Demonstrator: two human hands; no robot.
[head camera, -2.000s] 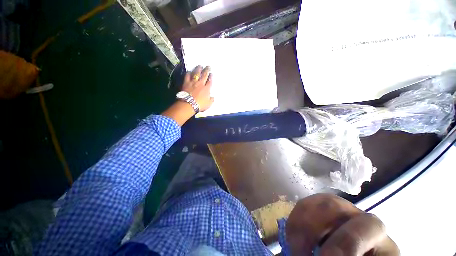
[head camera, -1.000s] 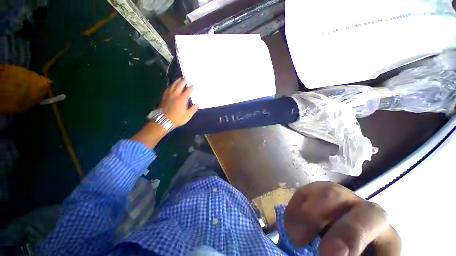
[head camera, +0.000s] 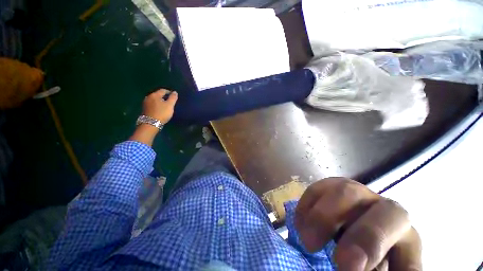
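A navy fabric roll (head camera: 249, 99) lies across the dark table, with pale handwriting now along its upper side. Clear crumpled plastic (head camera: 349, 87) is bunched around its right part. A bright white sheet or notebook (head camera: 233, 47) lies against the roll's upper side. My left hand (head camera: 160, 106), with a metal watch at the wrist, is closed at the roll's left end and appears to grip its dark edge. My right hand (head camera: 360, 225) is large and close to the camera at the lower right, fingers curled; whether it holds anything is hidden.
The dark brown table (head camera: 275, 153) has a worn tan patch (head camera: 286, 196) at its near edge. A large white printed sheet (head camera: 392, 24) lies at the upper right. An orange bundle (head camera: 18, 82) sits on the green floor (head camera: 100, 69) at the left.
My left hand has left the white sheet and moved down-left to the roll's end. The roll's handwriting has shifted towards its upper edge, and the plastic has spread right. My right hand has barely moved.
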